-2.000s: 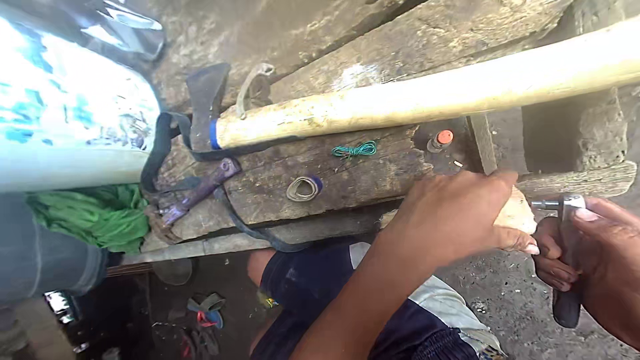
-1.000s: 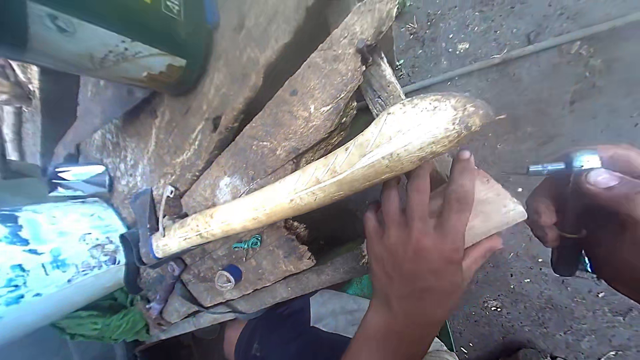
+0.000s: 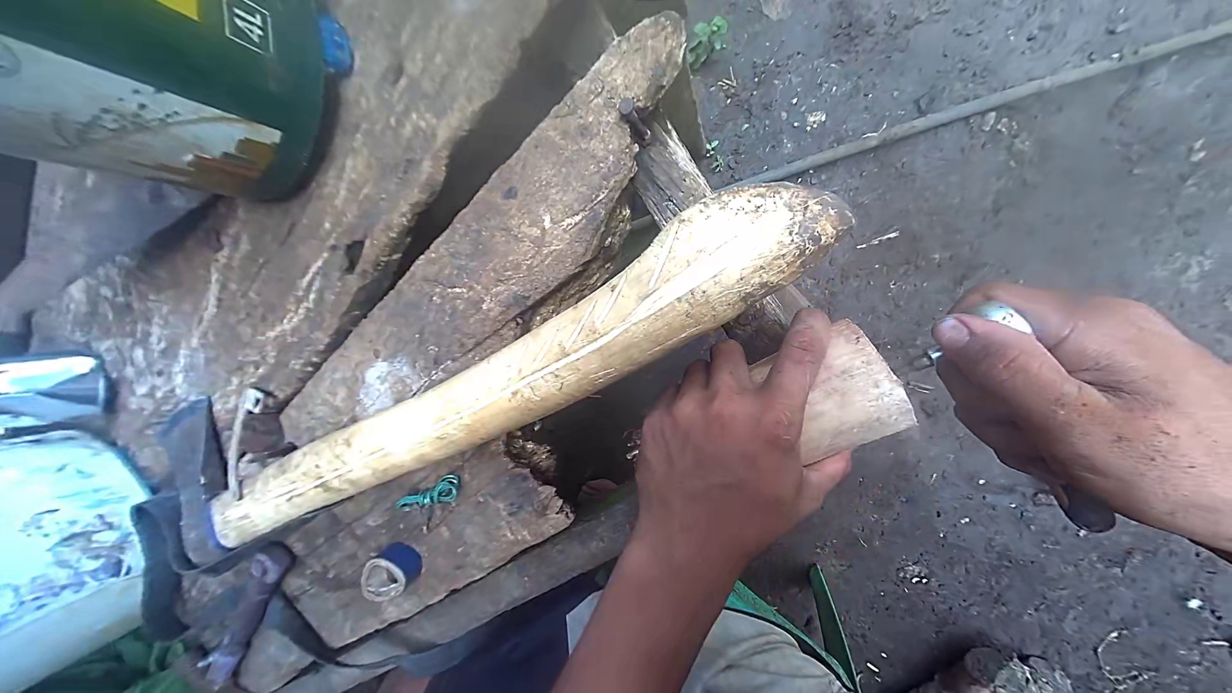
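Observation:
A long pale carved wooden piece (image 3: 520, 385) with a thick rounded end lies diagonally over the rough bench. Just below that end my left hand (image 3: 731, 443) grips a shorter block of pale wood (image 3: 857, 395), fingers over its top and thumb at its lower side. To the right, apart from the wood, my right hand (image 3: 1068, 395) is closed around a small tool with a rounded metal head (image 3: 1003, 316) and a dark handle; a short metal tip points left. The hand hides most of this tool, so its exact kind cannot be told.
Weathered planks (image 3: 500, 260) form the bench, with gaps between them. On it lie a green cord bundle (image 3: 430, 492), a roll of tape (image 3: 391, 571) and a dark strap (image 3: 159, 558). A green container (image 3: 289, 87) stands upper left, a white-blue one (image 3: 67, 539) lower left.
The view has swung strongly. Two seconds ago the tool's metal tip met the end of the block; now my right hand and the tool are apart from it. My left hand stays on the block.

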